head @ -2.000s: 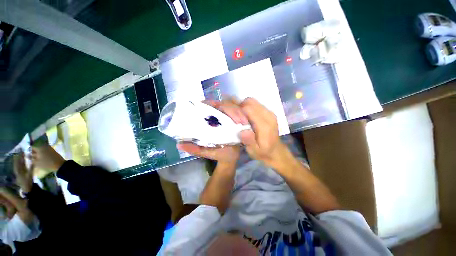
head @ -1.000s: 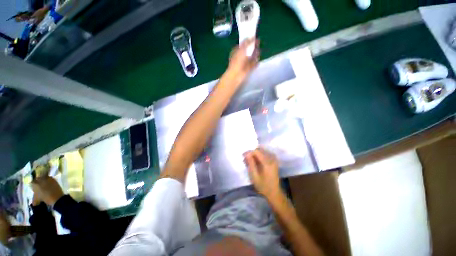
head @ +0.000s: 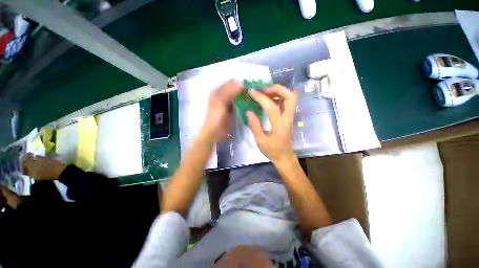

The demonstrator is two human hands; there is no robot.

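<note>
A green circuit board (head: pixel 243 107) is between my hands above the printed mat. It is blurred, and I cannot tell whether it sits in a white shell. My left hand (head: pixel 223 107) is at its left edge with bent fingers, motion-blurred. My right hand (head: pixel 277 120) grips it from the right, with the thumb low and the fingers over the top. The fingers hide much of the board.
The printed mat (head: pixel 320 128) lies under my hands, with a white lump (head: pixel 319 78) on it. A phone (head: pixel 159 116) is left. An open unit (head: pixel 231 23) is beyond; two units (head: pixel 456 92) are right. A carton (head: pixel 336 183) is lower right. A neighbour's hands (head: pixel 44 167) are left.
My left hand has come back from the white unit on the far green surface and joined my right hand. The green board now shows between them. The camera view has shifted.
</note>
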